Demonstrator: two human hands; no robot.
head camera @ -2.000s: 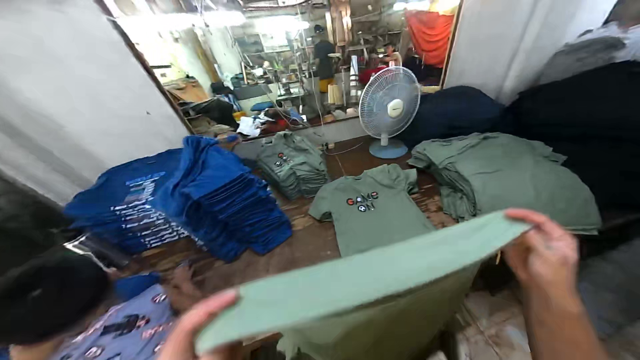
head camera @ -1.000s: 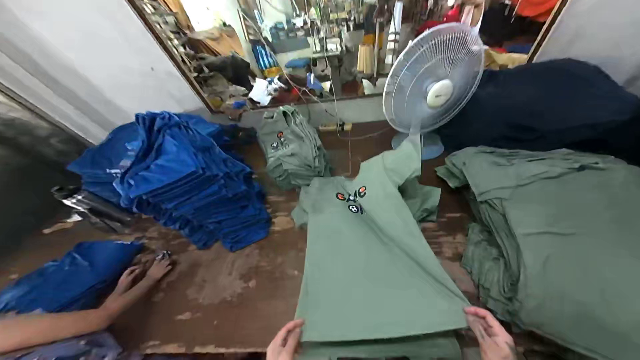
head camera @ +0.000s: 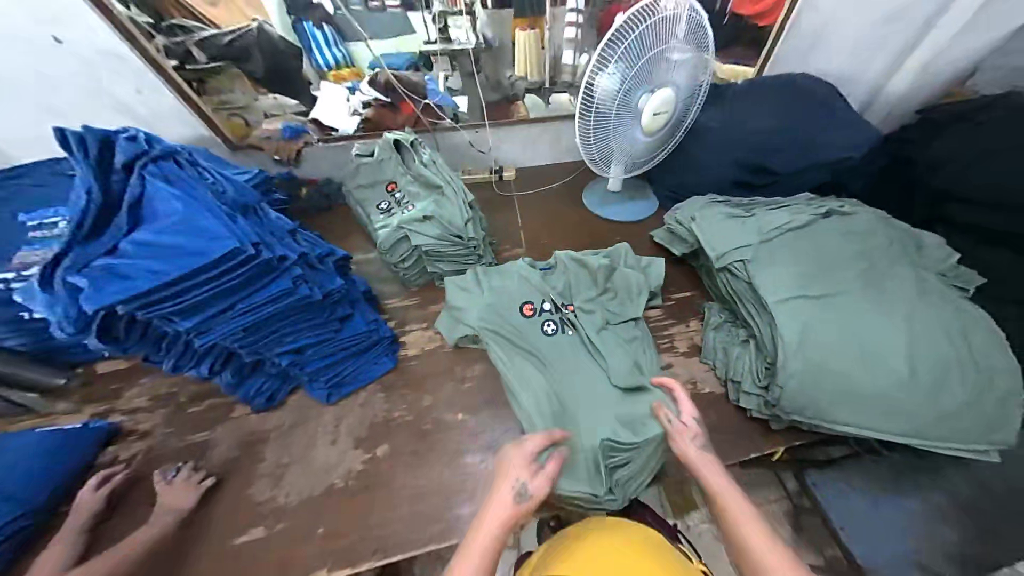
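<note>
A green T-shirt with a printed chest lies wrinkled on top of a small stack of green shirts at the table's front edge. Over its lower left side is my left hand, fingers curved and apart, holding nothing. My right hand is at the shirt's right side, thumb and fingers apart, its fingertips at or just above the cloth. Whether they touch it cannot be told. Small dark scissors or snips seem to lie on the print.
Folded green shirts stand behind, a larger green pile at right, blue shirts at left. A white fan stands at the back of the wooden table. Another person's hands rest at lower left; a yellow rounded thing is below.
One second ago both hands held the hem of a green shirt stretched flat; now they have let go of it. The shirt lies wrinkled, its lower part drawn in.
</note>
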